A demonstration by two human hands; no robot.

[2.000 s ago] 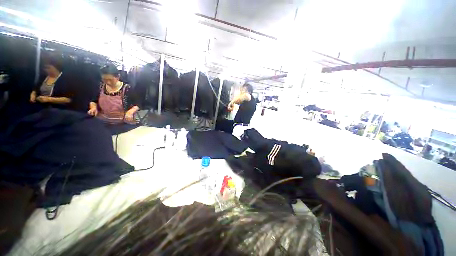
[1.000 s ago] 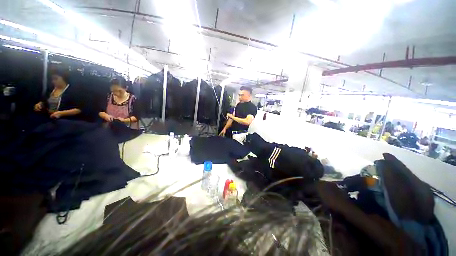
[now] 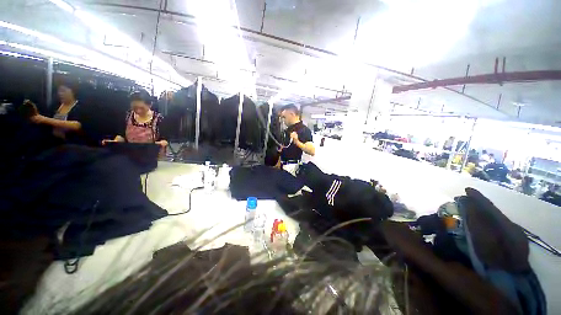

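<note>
Neither of my hands is in view. Dark strands of hair blur across the bottom middle and hide the near part of the table. A brown garment (image 3: 175, 255) lies on the white worktable (image 3: 114, 246), its upper edge showing just beyond the hair; the rest of it is hidden. A clear bottle with a blue cap (image 3: 251, 203) stands beyond it, beside a small red and yellow item (image 3: 278, 230).
A navy garment pile (image 3: 92, 191) lies at left. A black jacket with white stripes (image 3: 350, 197) is heaped right of centre. Brown and denim-blue clothes (image 3: 498, 237) lie at far right. Three people stand beyond the table near hanging dark garments (image 3: 178, 117).
The brown garment, not visible two seconds ago, shows on the table and now sits slightly further right than one second ago. The people beyond have changed pose. The view has shifted slightly.
</note>
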